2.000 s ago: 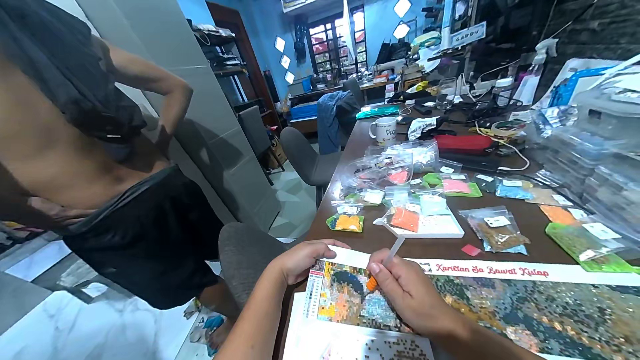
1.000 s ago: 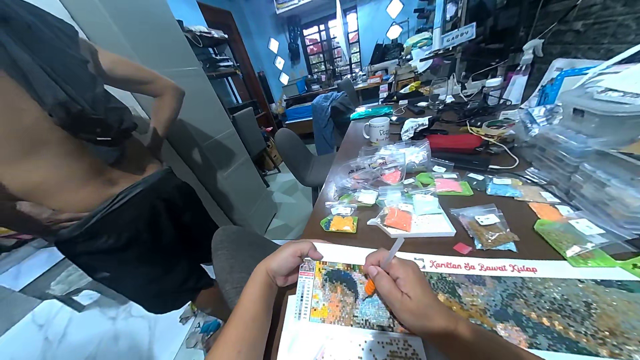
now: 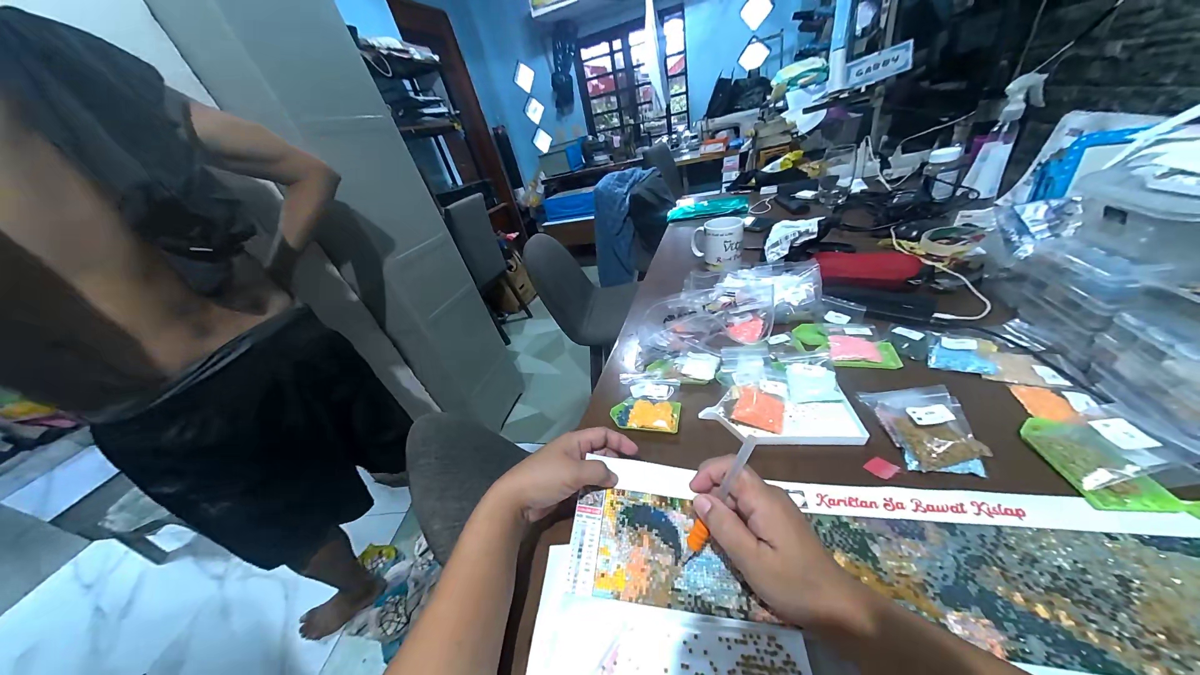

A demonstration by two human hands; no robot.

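My right hand [image 3: 773, 539] is closed on a diamond-painting pen [image 3: 698, 534] with an orange tip section and a pale shaft, its point down on the mosaic-like canvas [image 3: 1012, 581]. My left hand [image 3: 558, 473] holds the canvas's upper left edge, thumb on top and fingers at the border. Below the worked picture lies a white sheet or tray [image 3: 703, 647] scattered with small brown drills. Behind the canvas, a bag of orange drills [image 3: 757, 410] rests on a white tray [image 3: 834, 431], and a green tray with yellow drills [image 3: 647, 415] stands to its left.
Bags of brown drills [image 3: 933, 436] and pink drills [image 3: 855, 349] lie farther back. A green tray [image 3: 1059, 459] is at the right, near stacked clear plastic boxes [image 3: 1144, 309]. A white mug [image 3: 720, 242] stands beyond. At left are a person [image 3: 187, 281] and a grey chair [image 3: 459, 478].
My right hand and the pen have shifted slightly over the canvas, while my left hand stays at its upper left edge. The person at left remains standing there.
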